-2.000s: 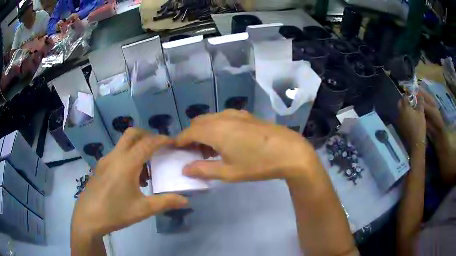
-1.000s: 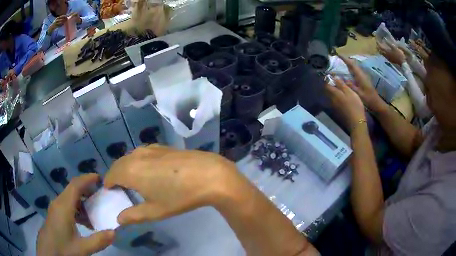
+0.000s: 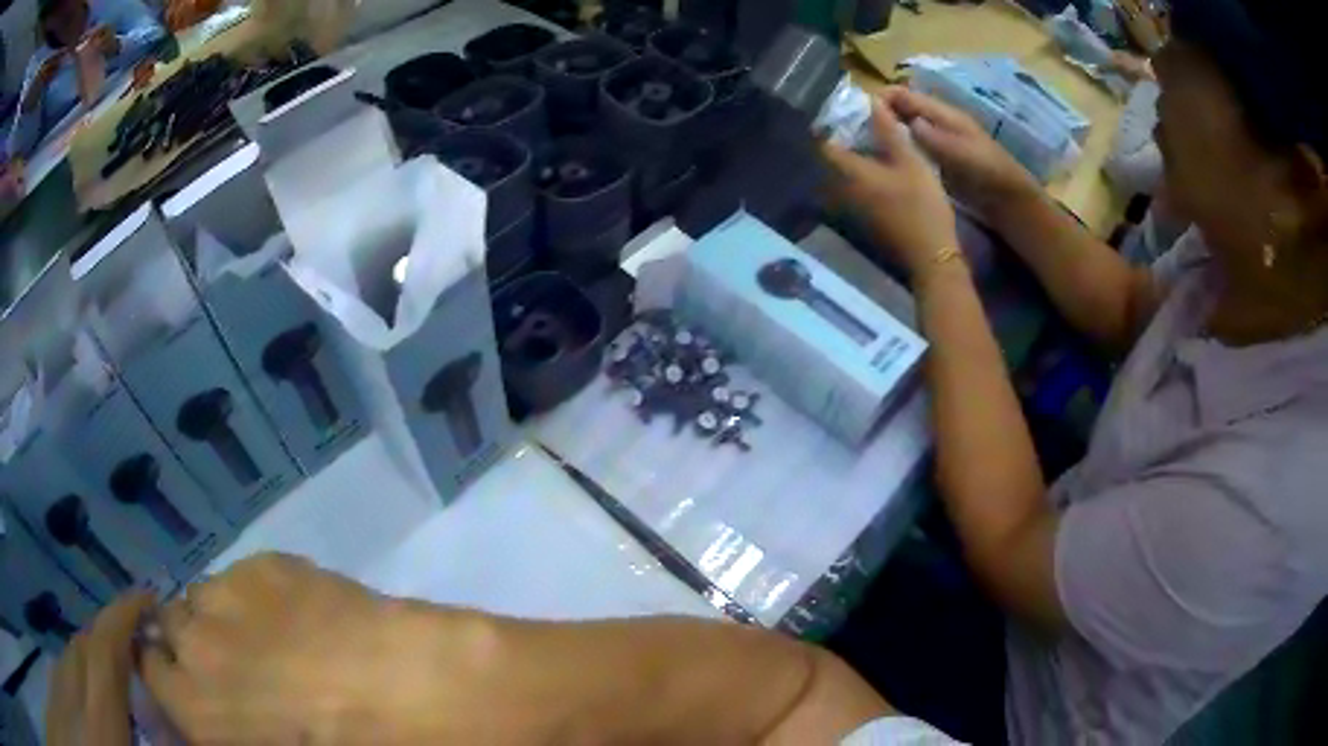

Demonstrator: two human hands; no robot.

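Observation:
My right hand [image 3: 270, 649] reaches across the bottom of the view to the lower left corner, its fingers bent down. My left hand [image 3: 96, 673] is beside it, partly cut off by the edge. Only a pale sliver of the carton between them shows; my hands and the picture's edge hide the rest. An open retail carton [image 3: 452, 394] stands upright behind, its lid raised and white wrap spread at its mouth. More open cartons [image 3: 303, 382] stand in a row to its left, with dark product pictures on their fronts.
Black moulded cups [image 3: 546, 328] are stacked behind the cartons. Small dark fittings [image 3: 677, 376] lie heaped beside a lying carton [image 3: 798, 324] on the right. A neighbour's arm [image 3: 976, 379] is close on the right. Dark long parts [image 3: 182, 110] lie at the far left.
The view has swung to the right, so my hands and the cartons sit further left and lower. The held carton's white top, visible before, is now nearly all hidden.

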